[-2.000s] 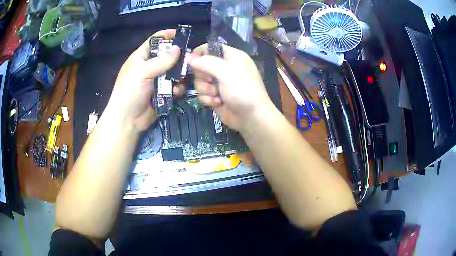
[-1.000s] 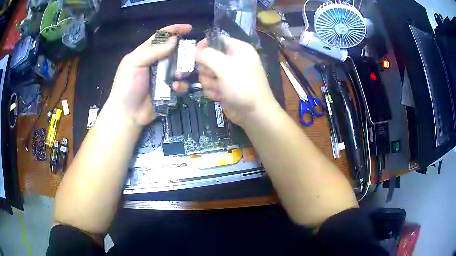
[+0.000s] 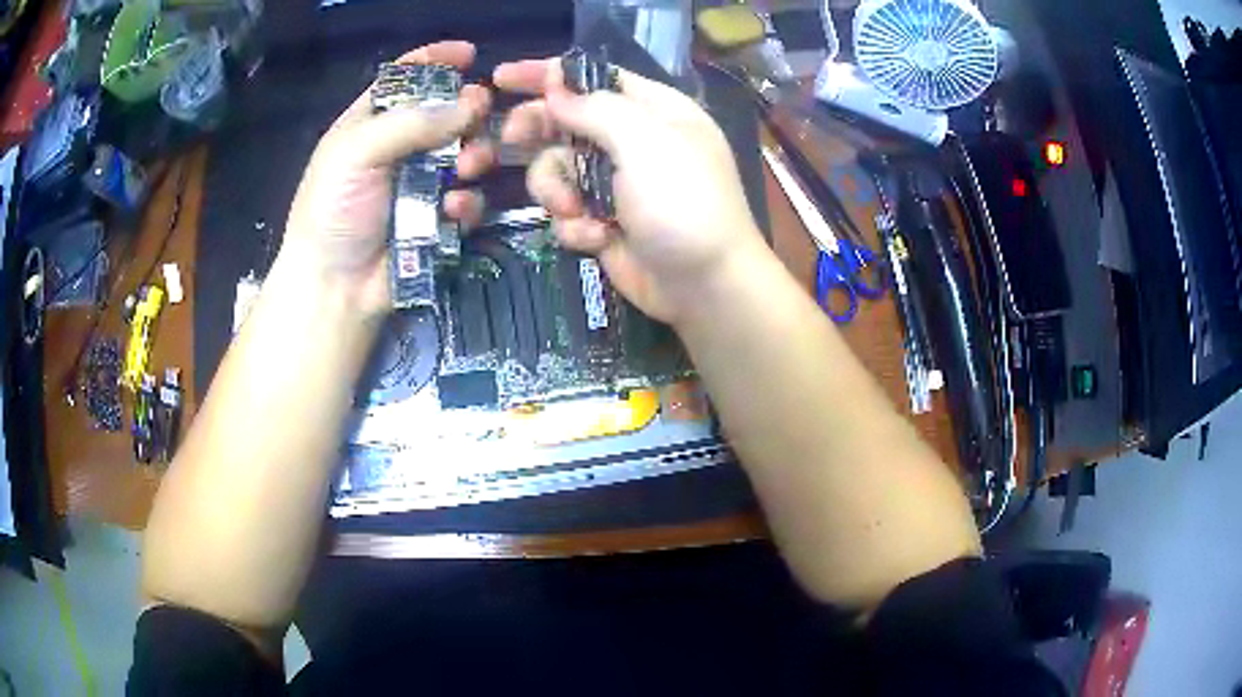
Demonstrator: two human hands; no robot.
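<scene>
My left hand (image 3: 361,177) holds a bunch of thin boards with white labels (image 3: 414,225) upright above the left part of the opened laptop base. My right hand (image 3: 654,184) holds several dark thin boards (image 3: 588,136) between thumb and fingers. The hands are a little apart. Below them lies the laptop base (image 3: 545,470), with a green board (image 3: 524,375), a round fan (image 3: 406,357) partly behind my left wrist, and an orange-yellow ribbon cable (image 3: 586,414). The hands hide the base's upper edge.
Blue-handled scissors (image 3: 842,279) lie right of the black mat (image 3: 252,198). A yellow-handled tool (image 3: 142,334) lies left. A small white fan (image 3: 926,55) and a black unit with red lights (image 3: 1015,232) stand right. A clear bag (image 3: 654,34) lies at the top.
The labelled board held between my hands a moment ago is no longer between them. My hands have moved slightly apart, and my left hand with its bunch has shifted left.
</scene>
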